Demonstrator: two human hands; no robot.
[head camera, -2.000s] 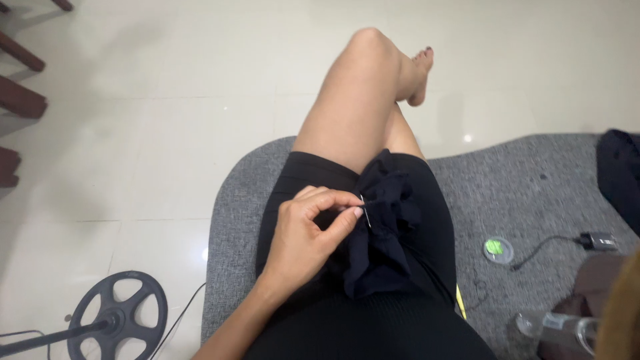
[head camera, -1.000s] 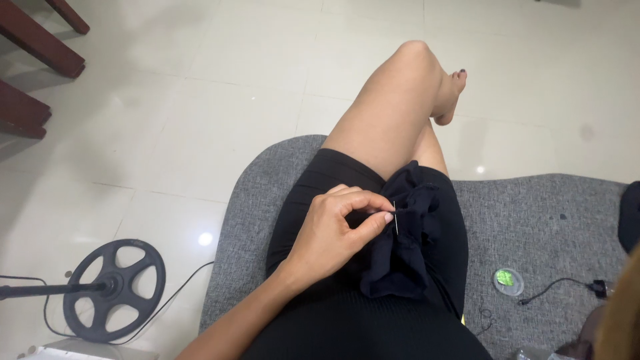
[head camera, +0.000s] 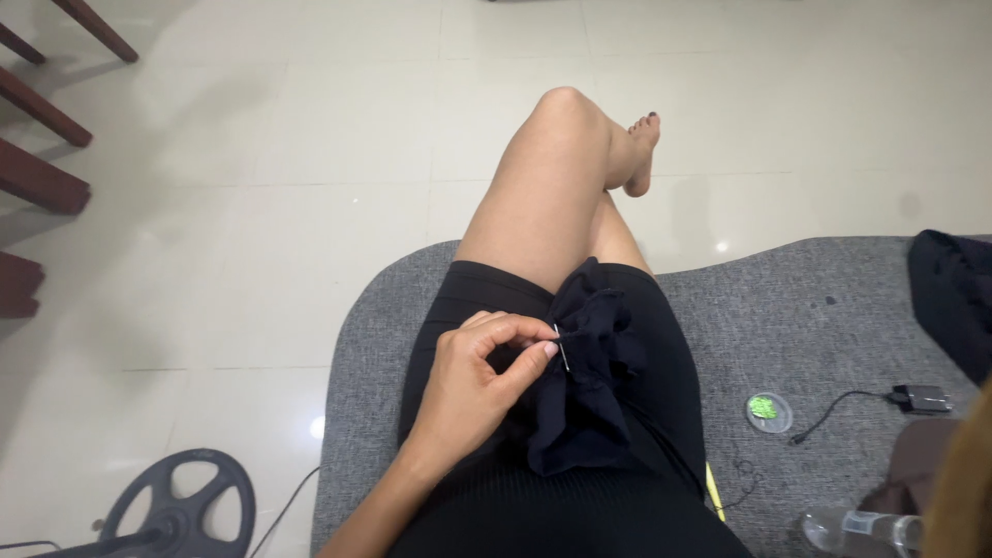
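My left hand (head camera: 484, 384) pinches the edge of a dark navy cloth (head camera: 585, 387) between thumb and index finger. The bunched cloth lies over my lap, on black shorts. A thin metal pin or needle (head camera: 564, 358) stands out from the cloth right beside my fingertips, slanting down to the right; which of the two it is I cannot tell. My right hand does not show in the view.
On the grey upholstered seat (head camera: 775, 310) at right are a small round container (head camera: 769, 412) with green bits, a black charger (head camera: 922, 398) with its cable, a clear bottle (head camera: 860, 531), a yellow stick-like object (head camera: 714, 492) and dark fabric (head camera: 953, 294). A wheel-shaped stand base (head camera: 182, 504) is lower left.
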